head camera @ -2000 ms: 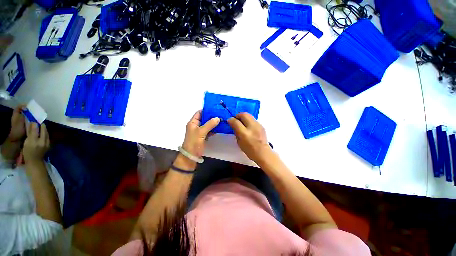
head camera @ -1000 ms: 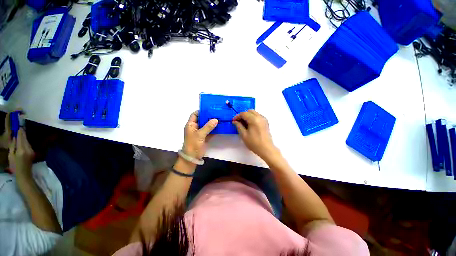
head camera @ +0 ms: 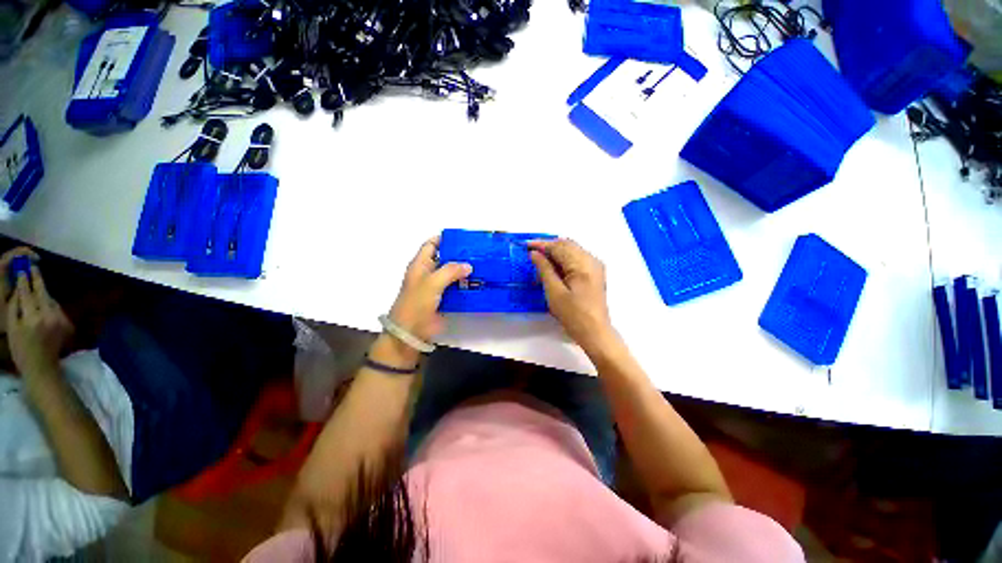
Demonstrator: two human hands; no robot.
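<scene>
A blue insert tray (head camera: 494, 295) lies in front of me at the table's near side. My left hand (head camera: 426, 291) grips its left end, thumb on top over a slot. A small dark connector with a light tip (head camera: 474, 285) lies in the tray beside that thumb. My right hand (head camera: 574, 284) is at the tray's right end, with fingertips pinched together over the upper right part. A thin dark cable seems to run to those fingertips, but it is blurred there. The rest of the cable is hidden.
Two filled trays (head camera: 232, 225) lie left. A cable heap (head camera: 385, 50) is at the far side. An open printed sleeve (head camera: 637, 101), a thick empty tray stack (head camera: 769, 132) and two single trays (head camera: 683, 242) are right. A neighbour's hand (head camera: 37, 319) is at left.
The connector that stood above the tray's middle now lies low at its left, by my left thumb. My right hand has moved slightly right to the tray's upper right.
</scene>
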